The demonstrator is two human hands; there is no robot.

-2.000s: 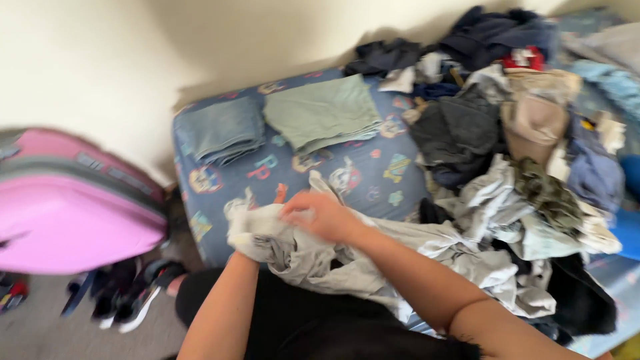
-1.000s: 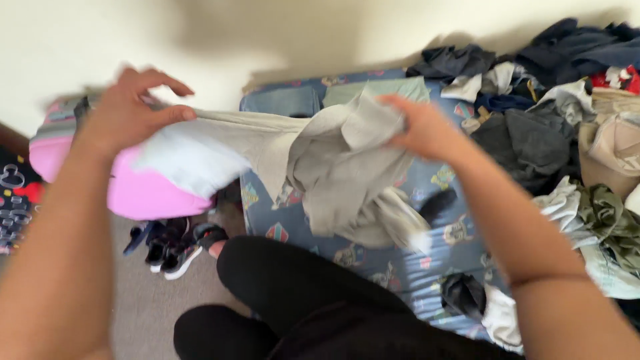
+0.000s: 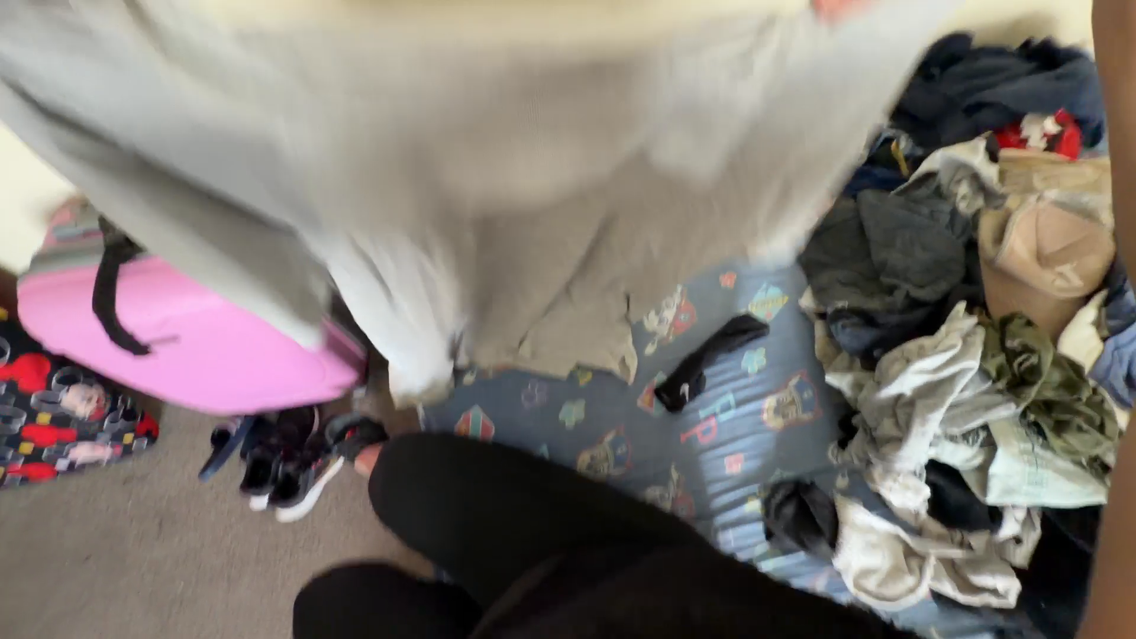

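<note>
A light grey long-sleeved garment [image 3: 550,160] hangs spread out across the upper half of the view, blurred by motion. At its top edge a blurred bit of my right hand [image 3: 843,7] shows against the cloth, which hangs from it; the rest of that hand is hidden or cut off. My right forearm runs down the right edge. My left hand is out of view. Below the garment, a black sock [image 3: 710,359] lies on the blue patterned mattress [image 3: 568,426].
A large heap of mixed clothes [image 3: 923,257] covers the mattress's right side. At left are a pink suitcase [image 3: 195,337], a cartoon-patterned item [image 3: 71,408] and shoes [image 3: 288,461] on the carpet. My black-clad legs [image 3: 524,515] are at the mattress's edge.
The grey garment, bunched on the mattress two seconds ago and stretched between both hands one second ago, now hangs open and higher. My left hand has left the view. The black sock shows more fully.
</note>
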